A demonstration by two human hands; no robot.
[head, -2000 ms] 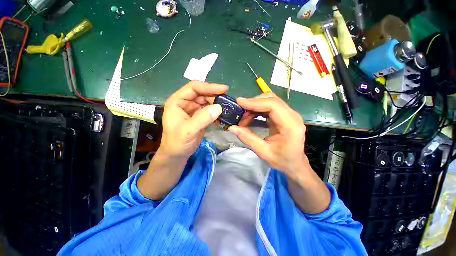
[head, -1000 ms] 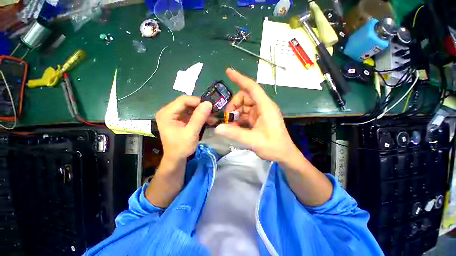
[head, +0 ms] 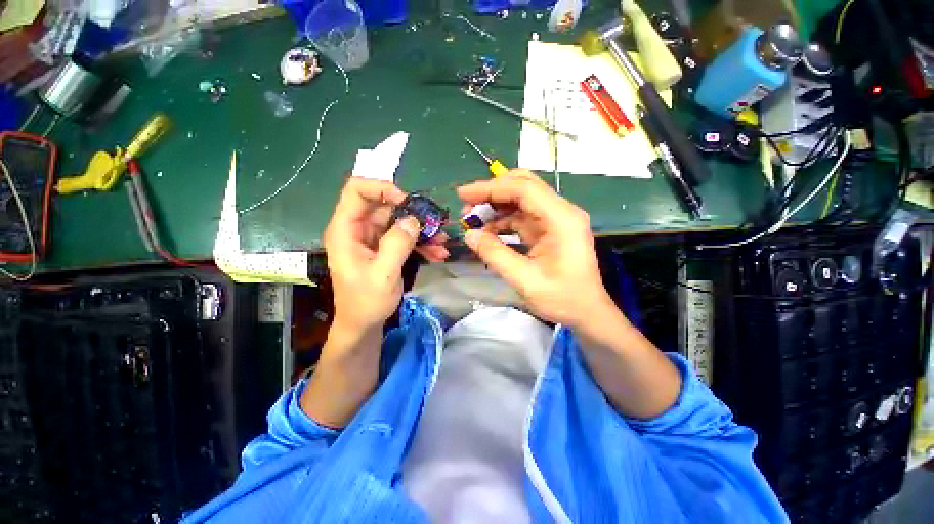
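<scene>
My left hand [head: 371, 241] holds a small black device housing [head: 421, 216] between thumb and fingers. The housing is open and its inside shows a circuit board with a small reddish-pink patch. My right hand [head: 533, 237] pinches a small silver-white block, perhaps a battery [head: 478, 216], with a dark and orange end facing the housing. Thin wires seem to span the gap between block and housing. Both hands are bare and above the lap at the bench's front edge.
On the green bench [head: 266, 133] lie a white torn piece [head: 381, 158], a yellow-handled screwdriver [head: 498, 167], paper [head: 604, 148] with a red-handled tool [head: 606, 105], and a yellow tool [head: 102, 172]. A blue bottle [head: 743, 74] stands right rear. Black trays [head: 819, 358] flank the lap.
The closed housing has come open and the silver-white block is now apart from it in my right hand. Since one second ago, my right fingers have closed in and the housing has tilted.
</scene>
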